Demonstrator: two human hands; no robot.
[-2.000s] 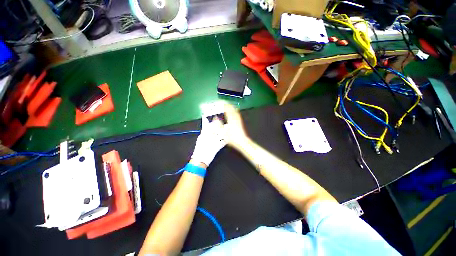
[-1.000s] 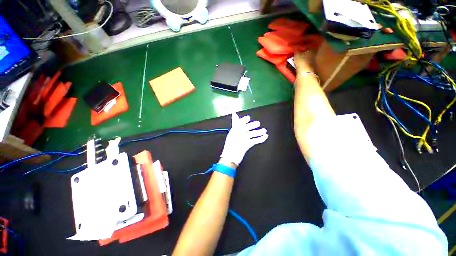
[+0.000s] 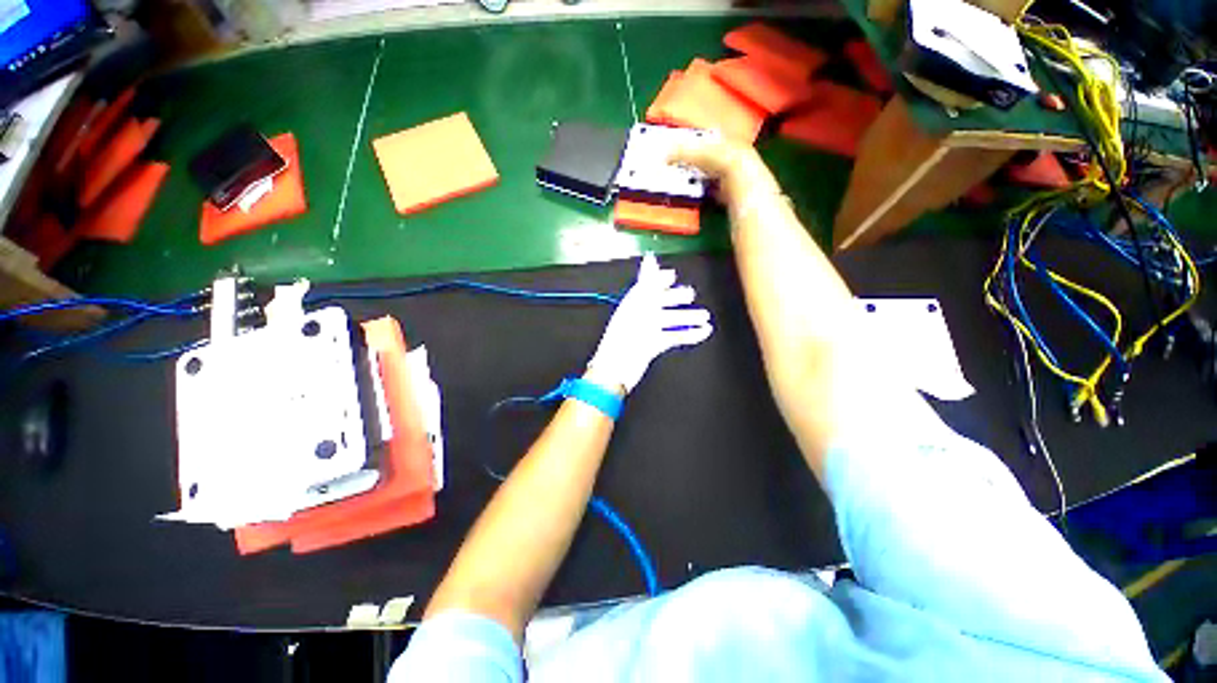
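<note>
My right hand [image 3: 717, 163], bare, grips a device unit [image 3: 650, 170] with its white underside and dark feet up. An orange-red foam pad [image 3: 657, 218] lies under that unit. A black unit [image 3: 582, 160] sits just left of it on the green surface. My left hand [image 3: 650, 327], gloved in white with a blue wrist strap [image 3: 591, 395], is over the black mat with fingers apart and holds nothing. A white unit [image 3: 913, 342] lies on the mat, partly hidden by my right sleeve.
A stack of white units [image 3: 274, 414] and red pads is at left on the mat. An orange pad [image 3: 435, 162] and a black unit on a pad [image 3: 238, 168] lie behind. Red pads [image 3: 774, 83] are at back right. Blue and yellow cables [image 3: 1097, 320] tangle at right.
My right hand has come back left from the pile of red pads, and now has a white unit with a pad beside the black unit. My left hand stays open.
</note>
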